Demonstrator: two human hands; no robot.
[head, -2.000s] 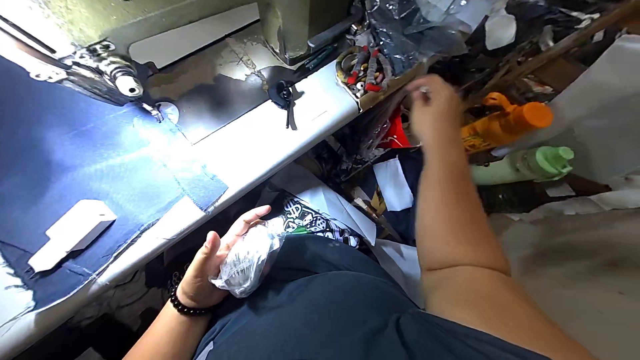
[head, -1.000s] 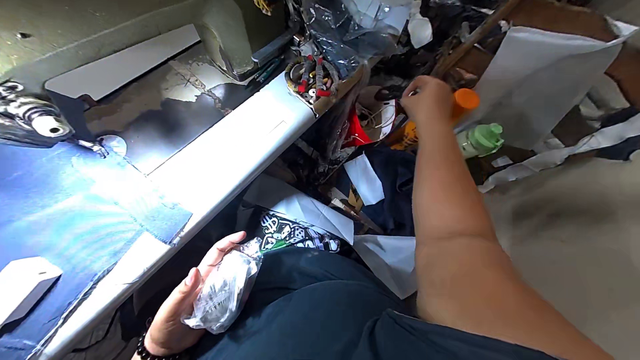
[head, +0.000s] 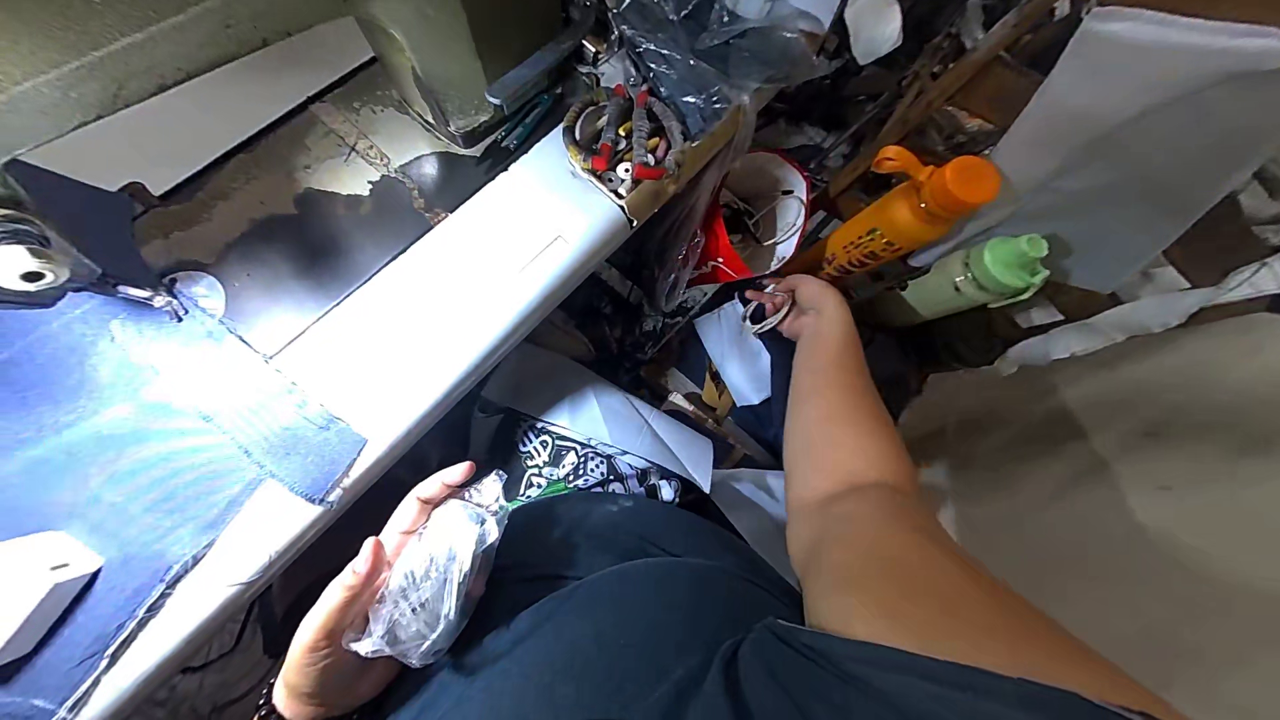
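A crumpled clear plastic bag (head: 435,580) lies in my left hand (head: 345,620), against my dark shirt; its contents are too blurred to name. My right hand (head: 805,305) is stretched out beside the table, its fingers closed on a thin pale loop (head: 768,312), perhaps cord or wire. Just beyond that hand stands a red container with a white inside (head: 765,205), with thin strands in it. White paper or cloth (head: 735,350) and dark fabric hang beneath the right hand.
Blue denim (head: 150,400) lies under the sewing machine's presser foot (head: 150,297). A tray of wire-like loops and small parts (head: 625,140) sits at the table corner. An orange bottle (head: 900,220) and a green bottle (head: 980,280) lie right of the red container. White sheets hang behind.
My right hand has come back nearer to me from beyond the red container, and a pale loop now shows in it. The left hand still holds the plastic bag.
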